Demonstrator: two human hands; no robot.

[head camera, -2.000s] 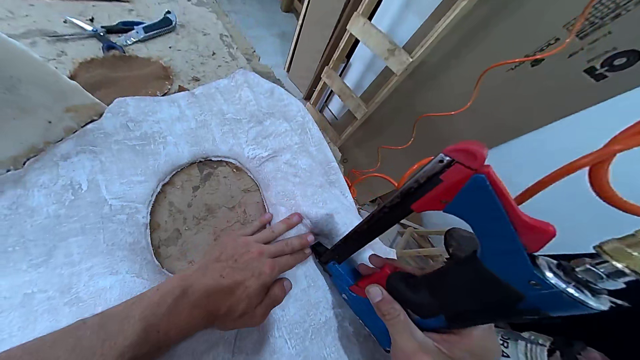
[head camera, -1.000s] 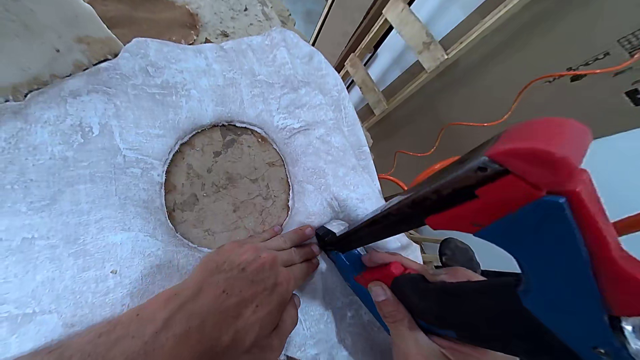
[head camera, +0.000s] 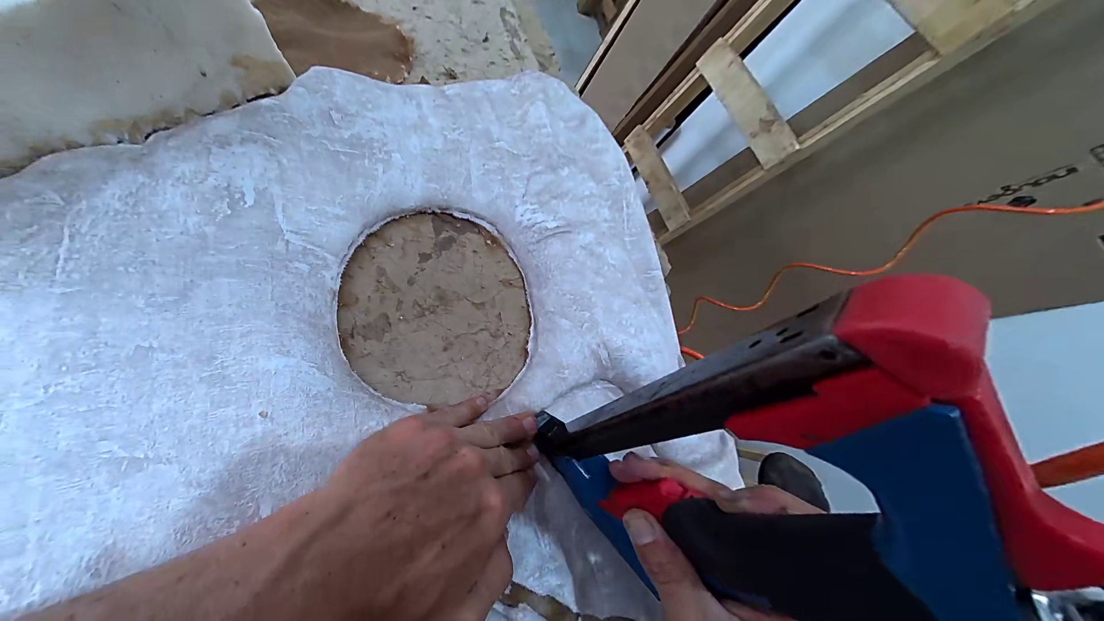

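A whitish hide or sheet (head camera: 216,285) with a round hole lies spread over a surface, whose tan, stained face (head camera: 435,310) shows through the opening. My left hand (head camera: 431,509) presses flat on the sheet just below the hole, fingertips at its lower rim and beside the tool's nose. My right hand (head camera: 690,535) grips the black handle of a blue and red pneumatic stapler (head camera: 914,466), fingers around its red trigger. The tool's dark nose (head camera: 548,431) touches or nearly touches the sheet by my left fingertips; the exact contact is hidden.
A cream hide piece (head camera: 129,69) and a brown patch (head camera: 341,39) lie at the upper left. Wooden slatted frames (head camera: 750,103) lean at the upper right beside a large brown cardboard sheet (head camera: 880,190). An orange air hose (head camera: 802,266) runs across it. A dark shoe (head camera: 792,481) shows below.
The view has shifted, and the scissors and cutter seen at the upper left two seconds ago are out of frame. Both hands stay at the hole's lower right, the right still holding the stapler.
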